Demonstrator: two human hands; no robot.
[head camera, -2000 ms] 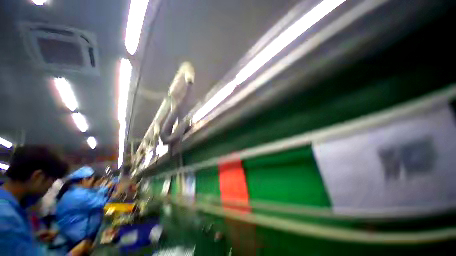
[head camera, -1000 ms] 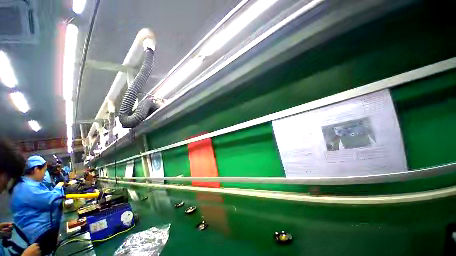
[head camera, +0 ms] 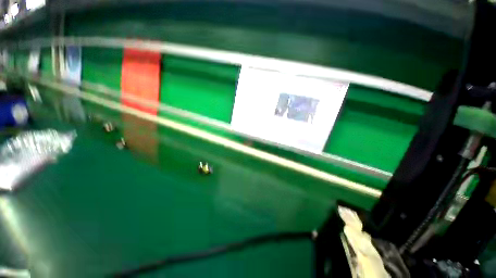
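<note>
No hand is in the picture. The black press fixture [head camera: 405, 179] stands at the right, cut off by the edge, with a pale green plate [head camera: 474, 118] on it. A crumpled cream strip [head camera: 360, 244] lies on its base. A round module [head camera: 205, 168] lies on the green bench in the middle, and two more, a second module [head camera: 121, 143] and a third module [head camera: 109, 126], lie further left. The view is blurred, so details are unclear.
A black cable [head camera: 217, 250] runs left from the base across the bench [head camera: 136, 217]. A shiny clear bag [head camera: 38, 149] lies far left, near a blue box [head camera: 12, 111]. Behind are a rail [head camera: 261, 155], a white instruction sheet [head camera: 261, 103] and a red sheet [head camera: 140, 76].
The view has swung down and to the right. The press fixture, its cream strip and the cable have come into view. The people and most of the ceiling have left the picture.
</note>
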